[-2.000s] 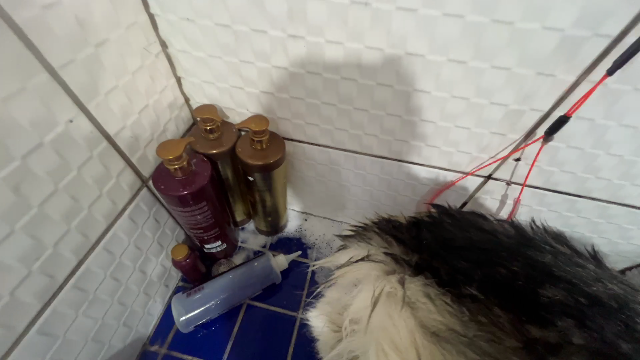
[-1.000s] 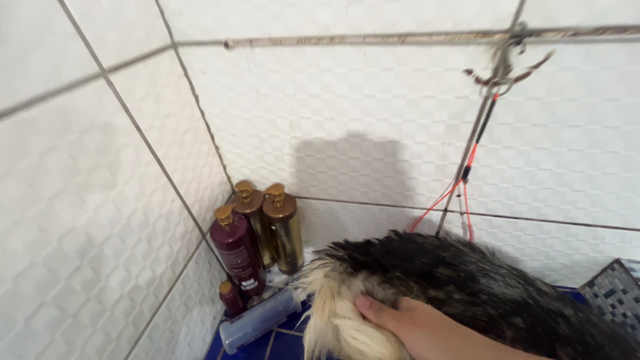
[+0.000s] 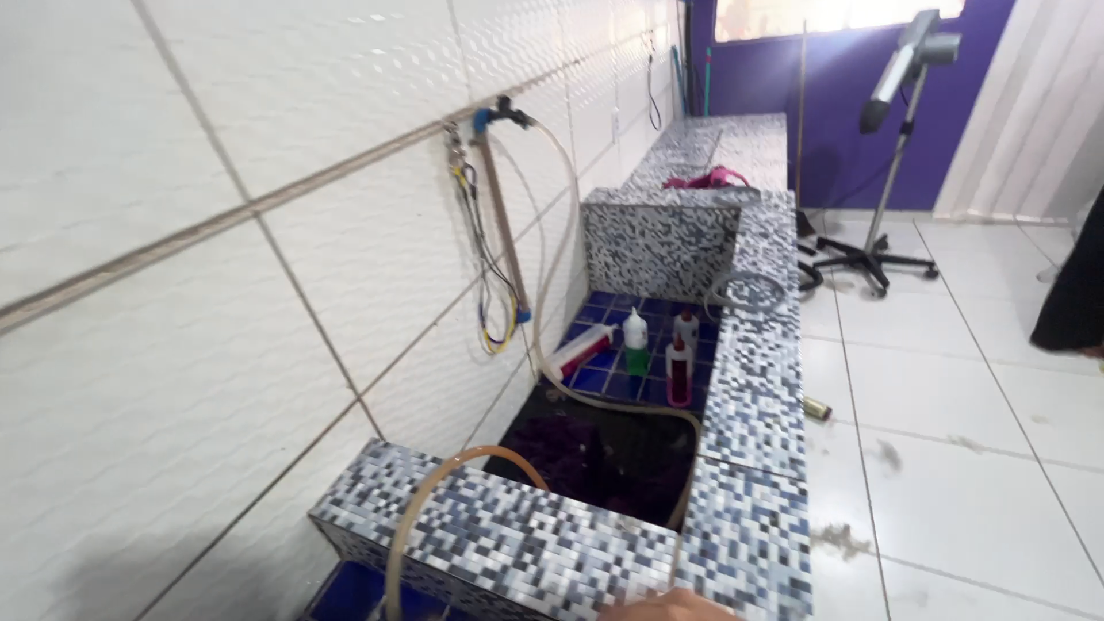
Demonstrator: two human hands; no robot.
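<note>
At the bottom edge, only the back of one hand shows, seemingly my right hand (image 3: 671, 607). It is at the mosaic-tiled ledge (image 3: 535, 526); its fingers are hidden, so its hold cannot be told. My left hand is out of view. A beige hose (image 3: 398, 535) arches over this ledge, left of the hand. Beyond the ledge, a tub holds dark liquid or a dark wet surface (image 3: 595, 457). Several squeeze bottles are on its blue tiles: a white and green one (image 3: 636, 345) and a magenta one (image 3: 679, 375) upright, another (image 3: 582, 349) lying down.
A tap (image 3: 504, 114) with a hose and hanging cords (image 3: 483, 276) is on the white wall. The long tiled rim (image 3: 759, 371) bears a coiled clear tube (image 3: 746, 293). A stand dryer (image 3: 897, 147) is on the floor at right. A person in dark clothing (image 3: 1074, 285) shows at the right edge.
The view has swung far round to the right. The black and white furry animal, which my hand touched one second ago, and the corner pump bottles are out of view.
</note>
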